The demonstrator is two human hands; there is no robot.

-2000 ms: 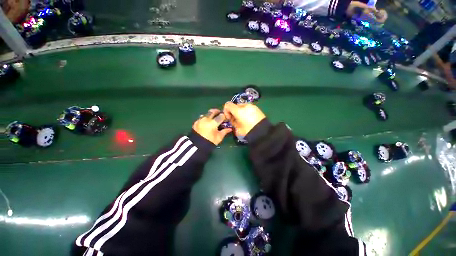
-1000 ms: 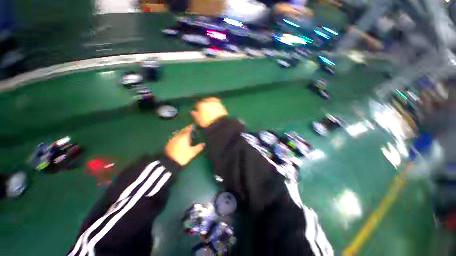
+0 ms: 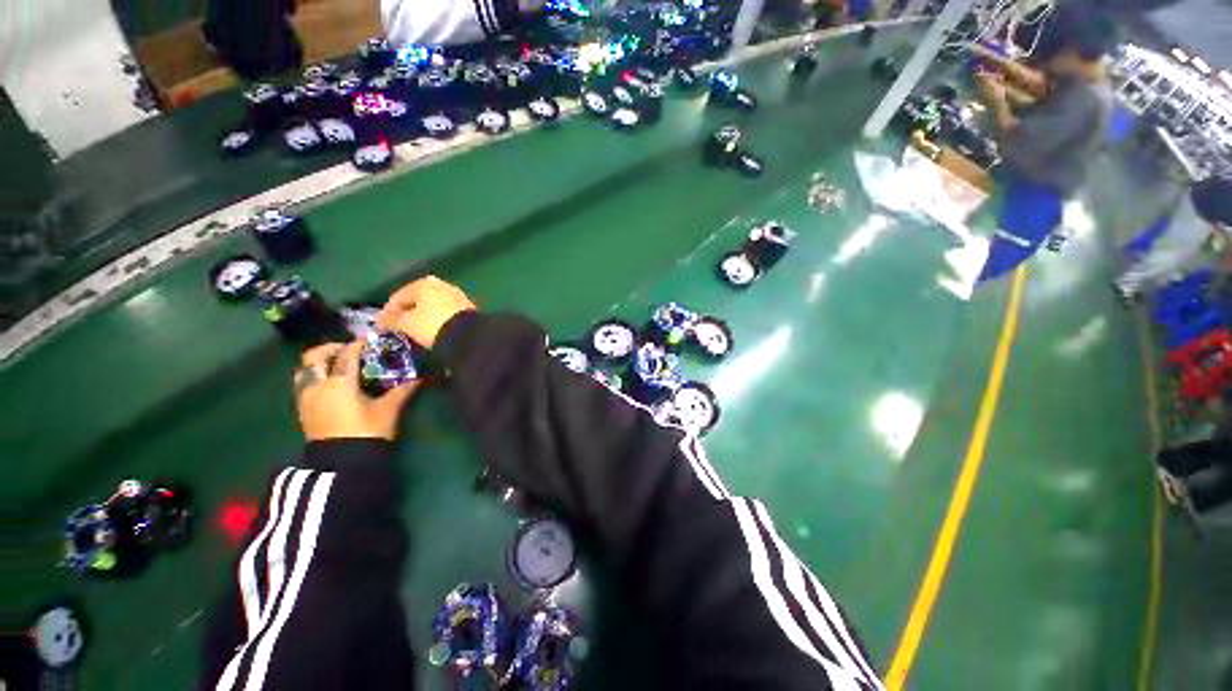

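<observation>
A toy unit [image 3: 388, 362] with a dark body and a silvery-blue LED cluster is between my two hands over the green belt [image 3: 446, 270]. My left hand [image 3: 345, 397] holds it from the left and below, fingers around its side. My right hand [image 3: 426, 312] touches its top right with bent fingers; a small pale part shows by the fingertips, too small to name. The unit's wheel is not clearly visible. Another toy unit [image 3: 295, 305] lies just behind my left hand.
Waiting units [image 3: 654, 365] lie right of my right forearm, others [image 3: 507, 634] between my forearms. One unit [image 3: 115, 527] lies at left. Piled units [image 3: 405, 101] glow beyond the pale rail [image 3: 189, 243]. A person [image 3: 1061, 122] is at the right beyond a metal post [image 3: 919, 68].
The view has swung to the right, showing more floor and a person there. My hands were apart a second ago; now they are together at a toy unit.
</observation>
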